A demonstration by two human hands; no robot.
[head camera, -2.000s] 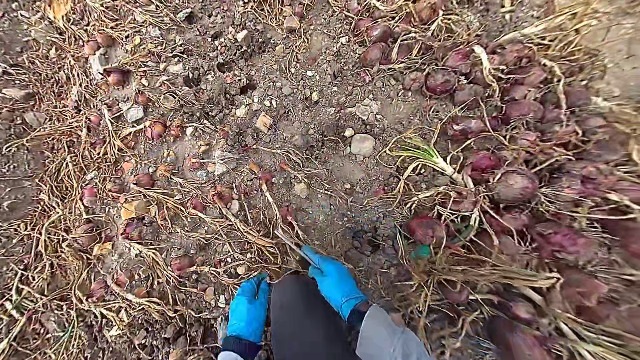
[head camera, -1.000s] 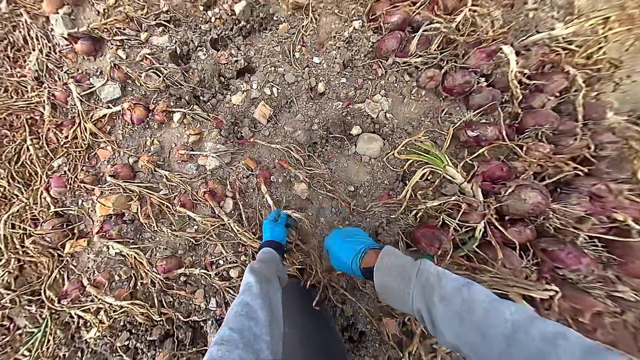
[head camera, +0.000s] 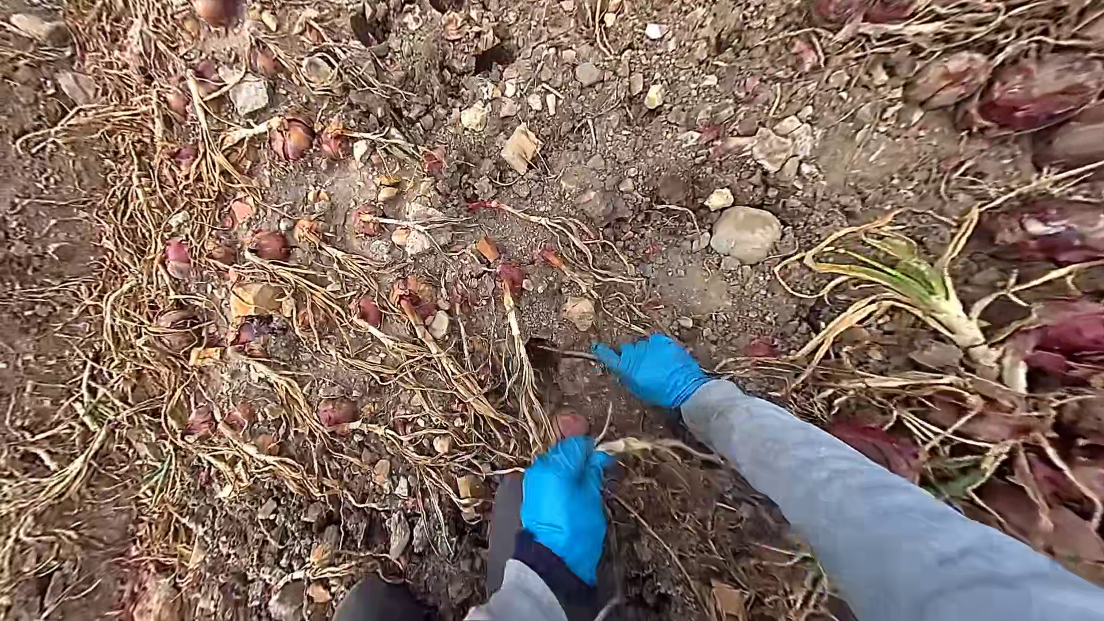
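My left hand [head camera: 565,504], in a blue glove, is closed around a red onion [head camera: 571,424] with dry stems at the lower middle; the bulb's top shows above the fingers. To its upper right my right hand [head camera: 653,369], also gloved in blue, grips a thin tool [head camera: 565,352] whose tip meets the soil. Its handle is hidden in the fist. Just left of the tool, a small red onion [head camera: 511,278] lies with its dry stalk pointing toward my left hand. More small red onions [head camera: 336,412] with dry tops lie in the soil to the left.
Large red onions [head camera: 1039,90] are heaped along the right side. A green-leaved onion stalk [head camera: 931,293] lies at the heap's edge. A round stone [head camera: 746,235] sits beyond my right hand, and a paler stone [head camera: 521,148] farther up. My dark-clad knee [head camera: 379,599] is at the bottom edge.
My right hand has moved up and left from where it was beside the onion heap one second ago. My left hand is now lower, closer to my knees.
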